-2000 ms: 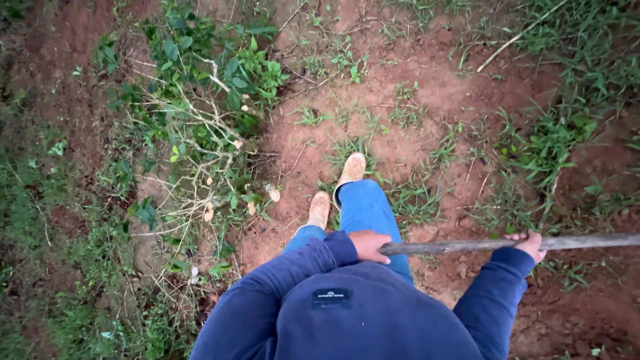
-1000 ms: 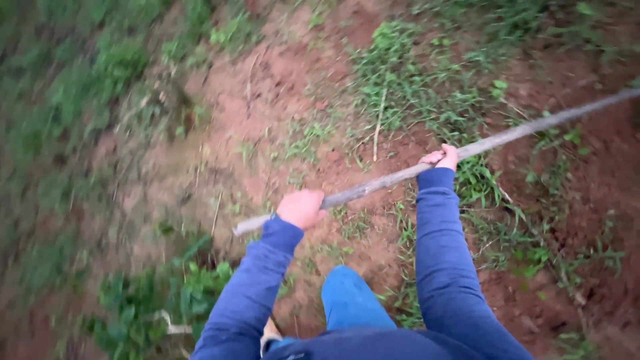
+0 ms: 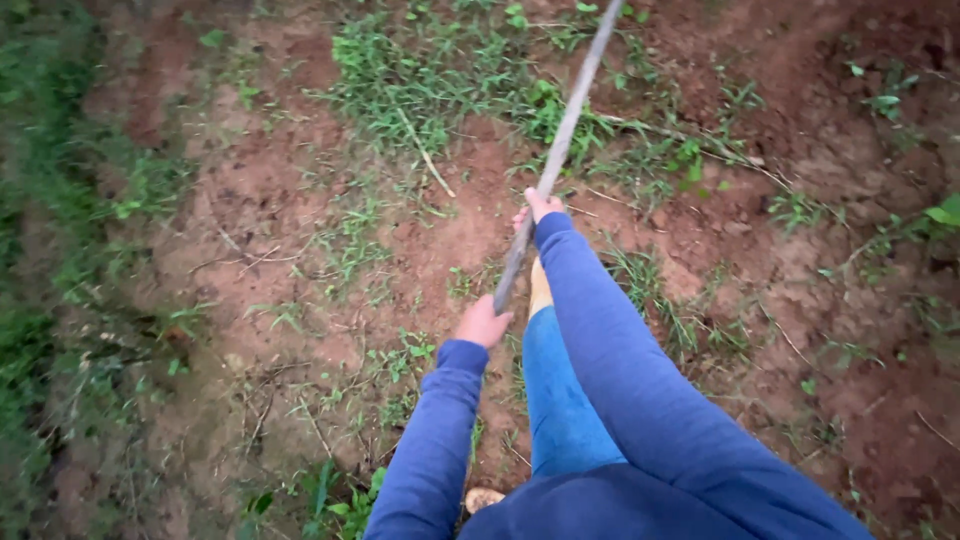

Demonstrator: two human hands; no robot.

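A long wooden pole (image 3: 568, 124) runs from between my arms up past the top edge of the view, where its far end is out of sight. My left hand (image 3: 484, 322) is closed around its near end. Farther up the pole, my right hand (image 3: 537, 208) grips it with the thumb laid along the wood. Both arms are in blue sleeves and reach forward. Below the right hand a tan boot (image 3: 539, 289) and a blue trouser leg (image 3: 559, 390) show; part of the other boot (image 3: 482, 499) shows at the bottom.
Reddish bare soil (image 3: 277, 187) lies all around, with a grass patch (image 3: 442, 90) ahead. A thin dry stalk (image 3: 425, 152) lies left of the pole, and a longer twig (image 3: 697, 140) to its right. Leafy plants (image 3: 349, 506) grow at the bottom, and denser greenery (image 3: 45, 150) along the left.
The pole has swung from lying nearly across the view to pointing steeply up and away. Both hands have stayed on it through the last second. The view has moved over the ground.
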